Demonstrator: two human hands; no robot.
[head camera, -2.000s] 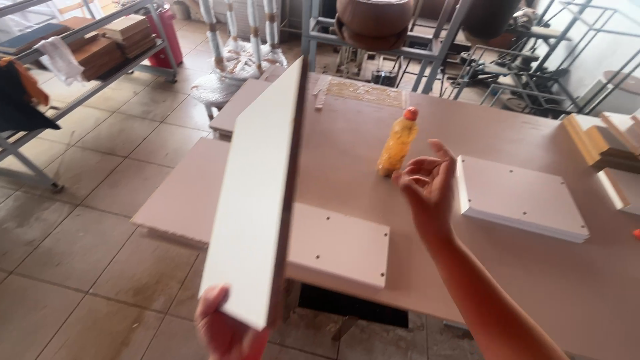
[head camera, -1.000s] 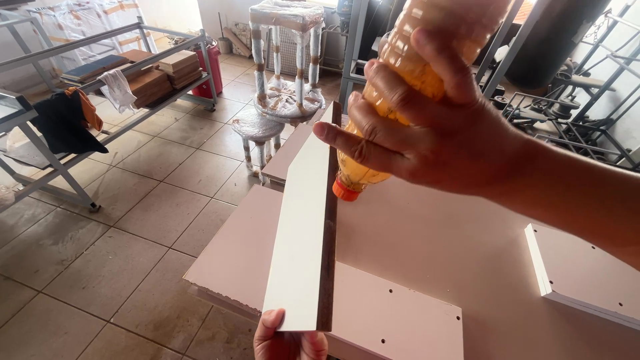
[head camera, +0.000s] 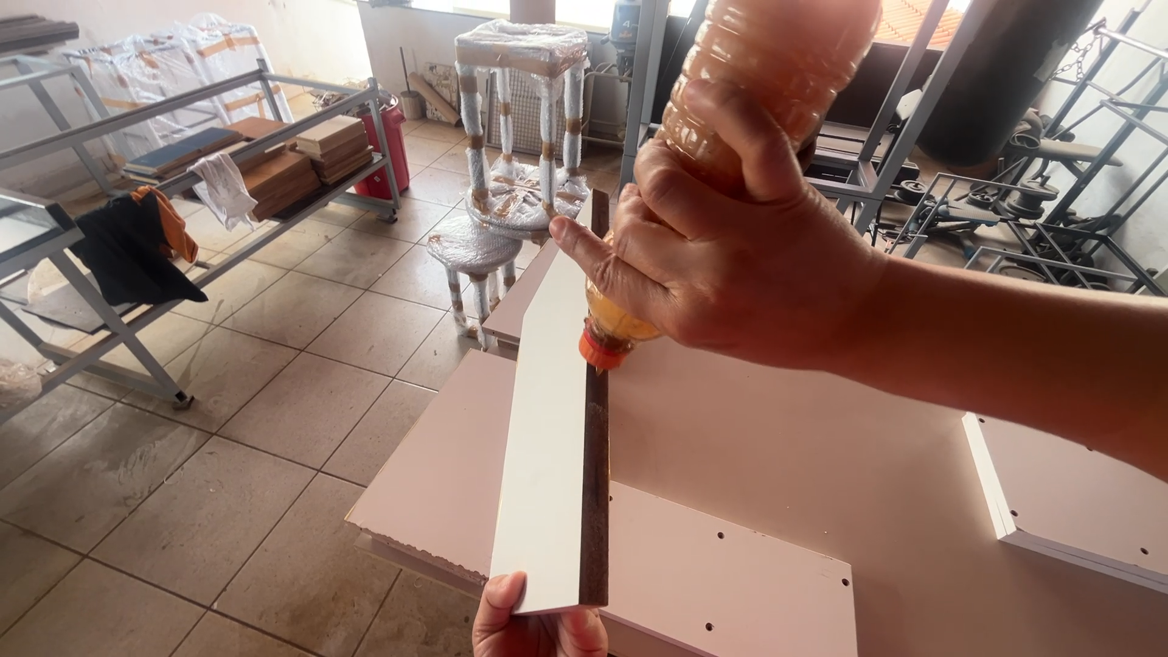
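Observation:
My right hand (head camera: 730, 228) grips an upturned plastic bottle (head camera: 766, 64) of amber liquid. Its orange-red cap (head camera: 604, 349) points down, with the tip at the dark long edge of a white board (head camera: 552, 411). That board is narrow, with one slanted corner at its far end. My left hand (head camera: 538, 620) pinches the near end of the board, thumb on the white face, and holds it tilted above the worktable. Part of the bottle is hidden by my right hand's fingers. Below the board lies a pale panel with drilled holes (head camera: 730, 575).
Another drilled panel stack (head camera: 1077, 502) lies at the right on the table (head camera: 748, 438). Wrapped stools (head camera: 520, 55) stand beyond the table. A metal rack (head camera: 228, 246) holding boards and cloths stands at the left on the tiled floor. Metal frames (head camera: 1031, 210) are at the back right.
Two seconds ago the bottle stood on the table and my right hand was apart from it. Now that hand holds it upside down over the board's edge. The view has shifted.

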